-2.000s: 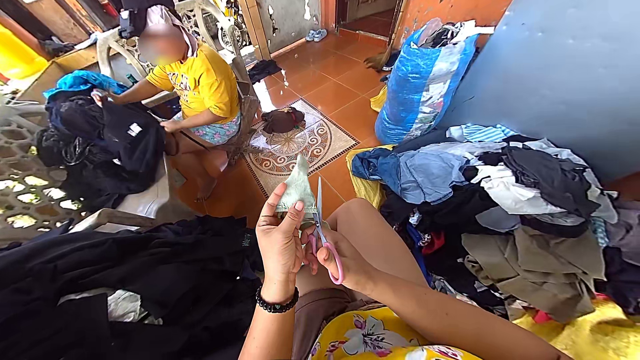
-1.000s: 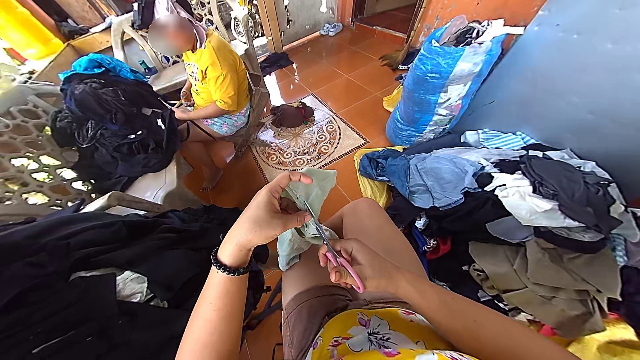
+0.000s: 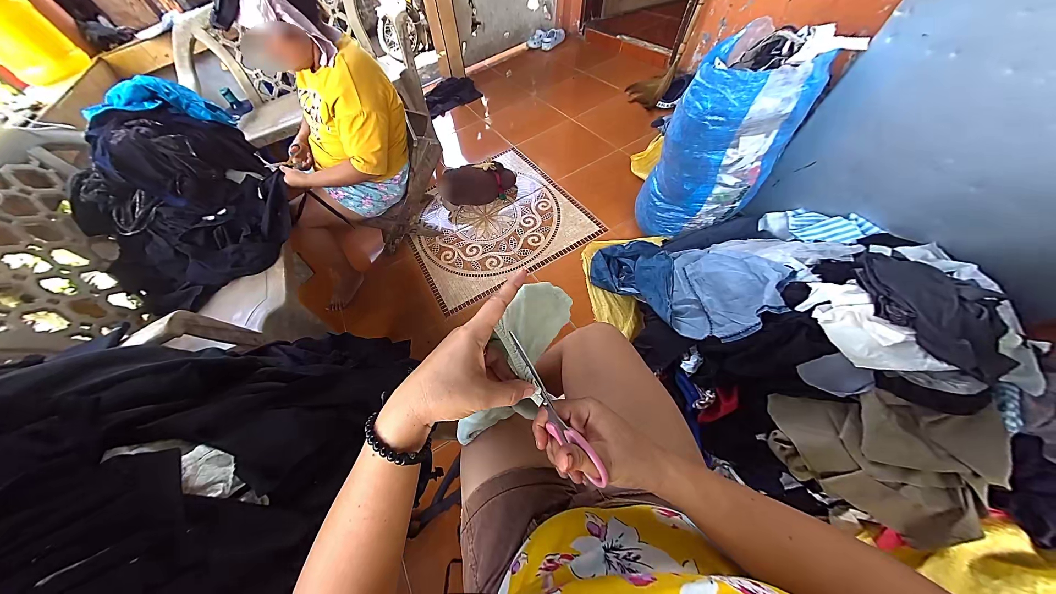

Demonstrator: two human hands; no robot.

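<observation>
My left hand (image 3: 466, 367), with a black beaded bracelet at the wrist, pinches a pale green piece of cloth (image 3: 536, 318) above my knees, its index finger stretched upward. My right hand (image 3: 598, 441) grips pink-handled scissors (image 3: 586, 454) by the loops. Their blades point up and to the left, against the cloth beside my left thumb; whether they are cutting through it cannot be told. Part of the cloth hangs below my left hand, over my thigh.
Black cloth (image 3: 99, 396) is heaped at my left, mixed garments (image 3: 726, 289) at my right. Beyond them stands a stuffed blue sack (image 3: 726, 132). A seated person (image 3: 355, 107) in a yellow shirt handles dark cloth by another heap (image 3: 181, 181). A brown animal (image 3: 474, 183) lies on the patterned floor tile.
The green cloth was held higher and spread wider above my left hand a second ago. My left index finger now points up, away from my thumb. The scissors remain in my right hand.
</observation>
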